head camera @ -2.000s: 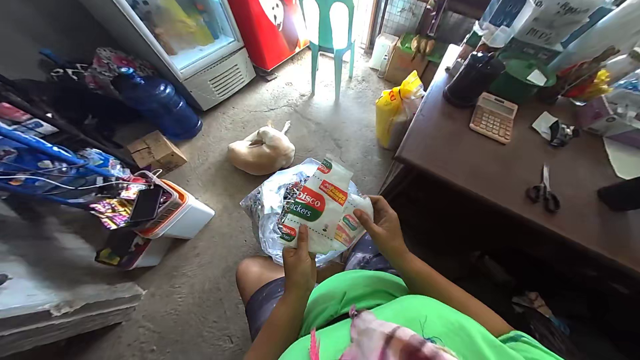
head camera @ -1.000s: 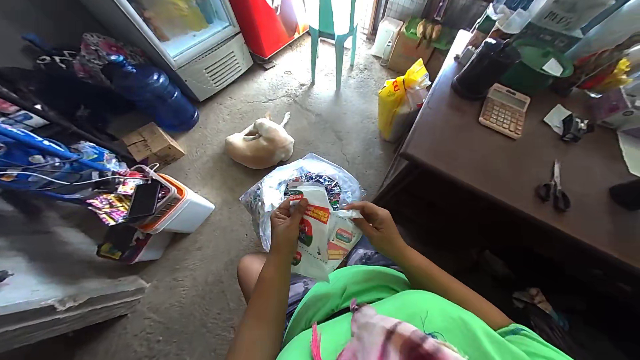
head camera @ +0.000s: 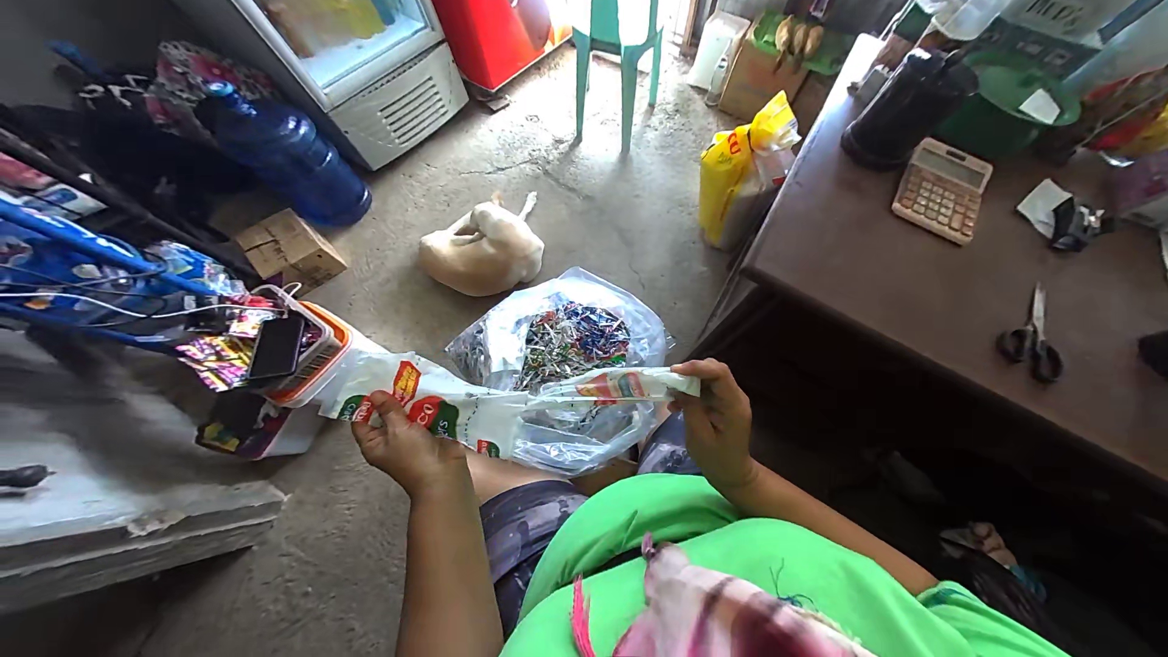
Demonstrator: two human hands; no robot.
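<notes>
A printed plastic cracker wrapper (head camera: 484,411) is stretched out sideways between my two hands. My left hand (head camera: 406,443) pinches its left part, and my right hand (head camera: 716,420) grips the narrow, bunched right end. Behind and below the wrapper, a clear plastic bag (head camera: 602,292) stands open on the floor near my knees. Inside it lies a heap of thin, multicoloured shredded strips (head camera: 575,342). The wrapper hides the front part of the heap.
A pale dog (head camera: 484,246) lies curled beyond the bag. At right, a brown table (head camera: 867,265) bears scissors (head camera: 1031,342) and a calculator (head camera: 943,190); a yellow sack (head camera: 739,173) stands beside it. At left are a basket (head camera: 319,356), a cardboard box (head camera: 290,248) and a blue water jug (head camera: 283,151).
My hands have moved apart, my left hand to the left. The wrapper, held upright and compact before, is now drawn out lengthwise. The dog's head and limbs have shifted.
</notes>
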